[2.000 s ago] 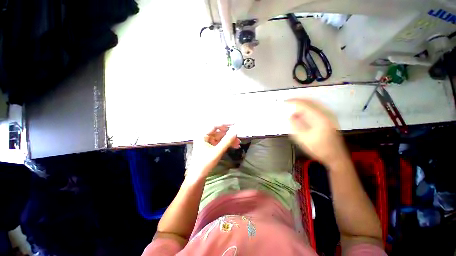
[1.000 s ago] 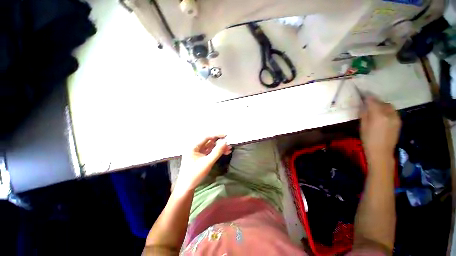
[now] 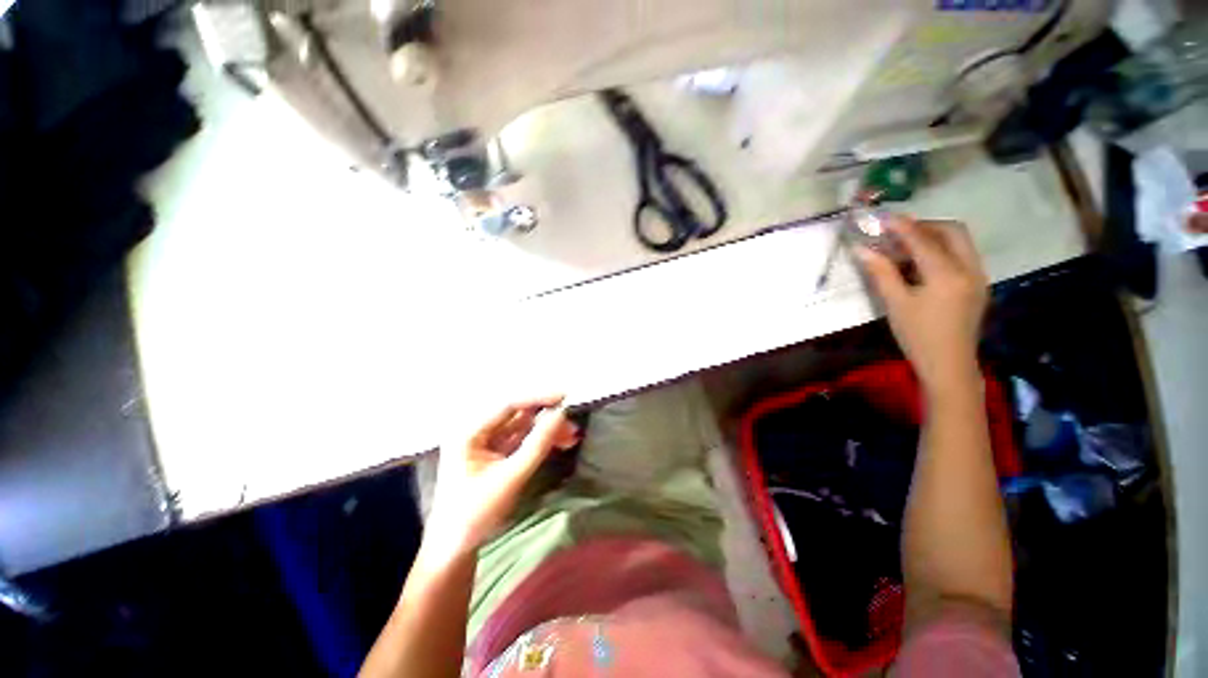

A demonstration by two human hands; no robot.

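My left hand (image 3: pixel 497 464) is at the front edge of the white table, thumb and fingertips close together; whether they pinch a tiny part cannot be told. My right hand (image 3: pixel 931 272) is over the table's right part, fingers bent beside a green handle (image 3: pixel 893 178). Something small and shiny shows at its fingertips, too blurred to name. A thin pointed tool (image 3: pixel 832 260) lies just left of those fingers. The red-handled snips cannot be made out. Black shears (image 3: pixel 673 192) lie on the machine bed. The needle area (image 3: pixel 466 170) of the cream sewing machine (image 3: pixel 742 53) is upper left.
Dark cloth (image 3: pixel 80 159) is piled at the left beside a grey surface (image 3: pixel 66 437). A red basket (image 3: pixel 779 530) with dark cloth stands below the table at the right. A white paper-like piece (image 3: pixel 1166 199) lies on the side surface at far right.
My right hand moved from mid-table to the snips at the right, then up toward the green handle. My left hand keeps its pose at the edge. The view has shifted to the right.
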